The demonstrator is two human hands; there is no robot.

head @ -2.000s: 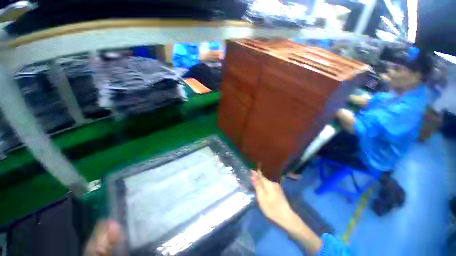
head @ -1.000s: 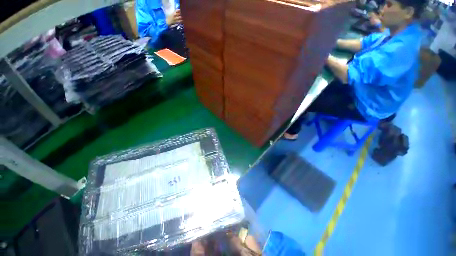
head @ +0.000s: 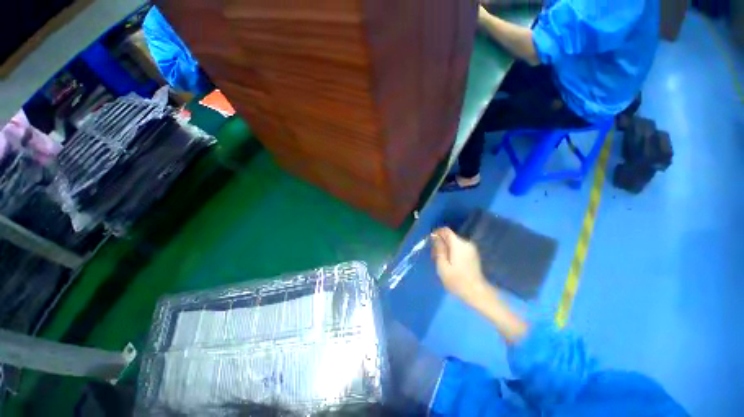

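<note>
A clear shiny blister tray point(head: 245, 297) lies on the green bench at the lower middle, with rows of thin pale modules upright inside. My right hand point(head: 459, 265) is off the tray's right side, above the floor. Its fingertips pinch a thin clear strip point(head: 409, 259) that trails down toward the tray's corner. Whether the strip still touches the tray cannot be told. My left hand is not in view. Something dark and blurred covers the tray's near edge.
A tall reddish-brown box point(head: 326, 98) stands on the green bench point(head: 285, 216) beyond the tray. Stacked dark trays point(head: 130, 155) lie at left behind a pale metal frame point(head: 61, 354). A person in blue point(head: 600, 57) sits on a blue stool point(head: 542, 159) at right. A dark flat stack point(head: 514, 252) lies on the floor.
My right hand has moved from the tray's near edge out to the right, now with a clear strip in its fingers. The view has turned, so the brown box looks nearer and further left.
</note>
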